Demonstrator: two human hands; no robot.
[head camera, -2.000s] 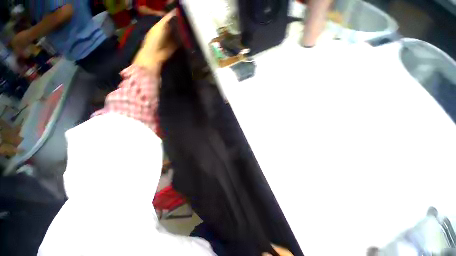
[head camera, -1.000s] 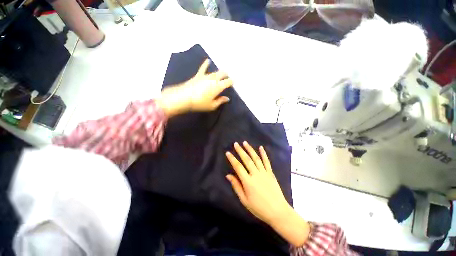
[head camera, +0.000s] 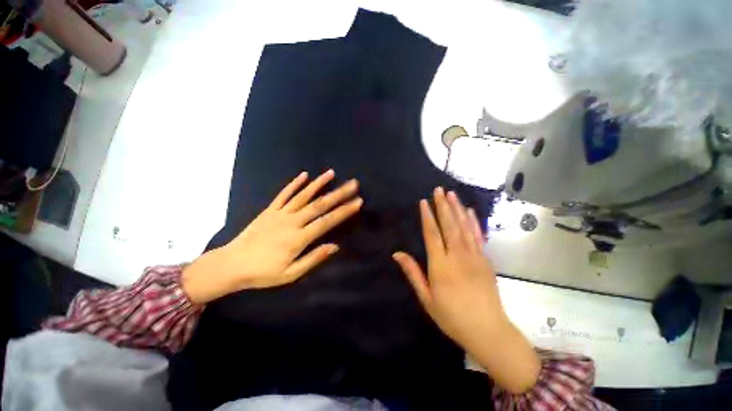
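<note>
A dark garment panel (head camera: 337, 128) lies spread flat on the white table, with its curved edge towards the sewing machine. My left hand (head camera: 281, 237) rests flat on the panel's middle with fingers spread. My right hand (head camera: 457, 281) rests on the panel's right part with the thumb apart, its fingertips near the needle area. Neither hand grips anything. The sewing machine (head camera: 642, 177) stands at the right, and the panel's right edge reaches its presser foot area. No label shows on the panel.
A white fluffy bundle (head camera: 650, 56) covers the machine's top. A dark blue stack (head camera: 676, 308) lies at the right end beside a grey tray (head camera: 708, 325). A pinkish cone (head camera: 88, 36), a black object (head camera: 32, 112) and a grey flat piece (head camera: 58, 199) are at the left.
The panel is turned and spread wider, its top now farther from me and its right edge at the machine. My left hand has moved down and left; my right hand has moved right and slightly up.
</note>
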